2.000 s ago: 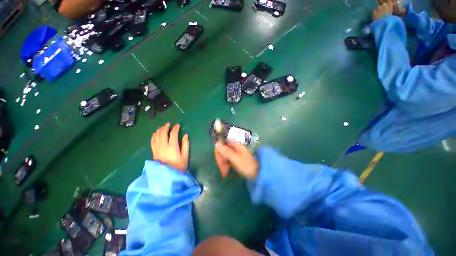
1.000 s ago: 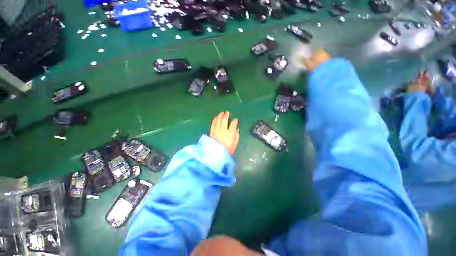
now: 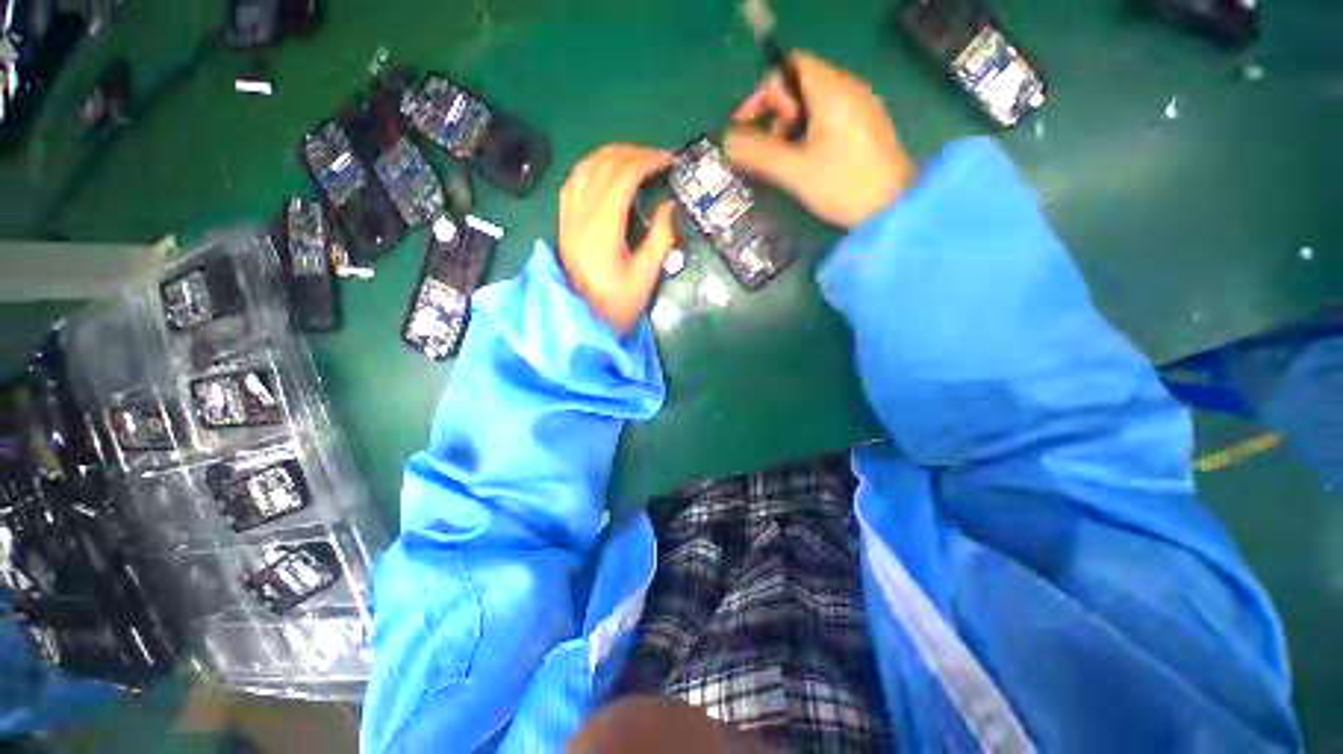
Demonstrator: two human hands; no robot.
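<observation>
An open black phone half-assembly (image 3: 732,221) with a silvery board lies tilted between my hands, just above or on the green bench. My left hand (image 3: 611,228) is at its left side, with fingertips on the phone's upper end and the thumb near its edge. My right hand (image 3: 832,140) holds a thin dark tool (image 3: 782,67) whose pale end points up and away. The fingers of my right hand are at the phone's upper right edge. The tool's working tip is hidden. A small white round part (image 3: 673,262) is beside my left thumb.
Several open phones (image 3: 354,192) cluster at the left, one (image 3: 448,290) beside my left sleeve. A clear blister tray (image 3: 236,354) with dark phone parts is at lower left. Another phone (image 3: 980,62) lies beyond my right hand, and a dark unit (image 3: 1208,15) at the upper right edge.
The view has swung down and left. My right hand has come back from the far side to my left hand, and both are now at a phone. The blister tray shows more fully.
</observation>
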